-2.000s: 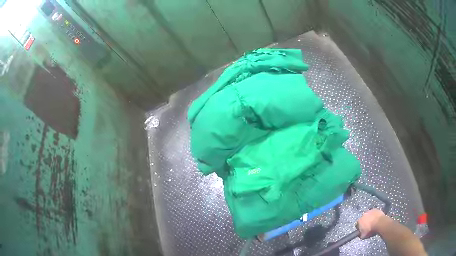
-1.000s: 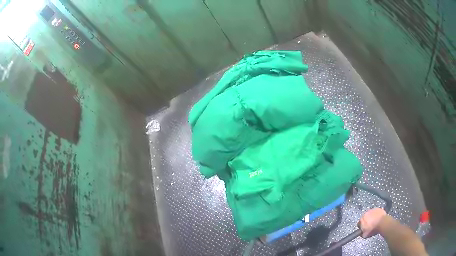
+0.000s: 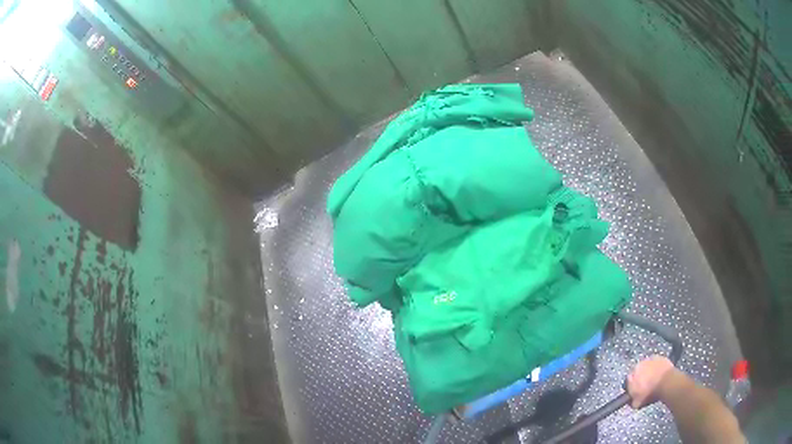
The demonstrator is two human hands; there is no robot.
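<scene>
Bright green cloth bags (image 3: 469,234) lie piled on a platform trolley, with gathered folds and a small pale print on the near bag. Only the blue edge (image 3: 538,375) of the trolley bed shows under them. A dark bent-tube trolley handle (image 3: 586,420) runs along the bottom of the view. One bare hand, my right hand (image 3: 650,382), is closed around the top bar of the handle at its right end. The left end of the bar is cut off by the picture's lower edge. My left hand is out of the picture.
Scuffed green lift walls (image 3: 287,78) stand around the trolley on a metal tread-plate floor (image 3: 330,364). A button panel (image 3: 117,56) is at upper left. A bottle with a red cap (image 3: 739,371) stands at lower right. A crumpled clear scrap (image 3: 266,218) lies in the left corner.
The view has shifted very slightly. The bags, trolley and my right hand's grip stay the same.
</scene>
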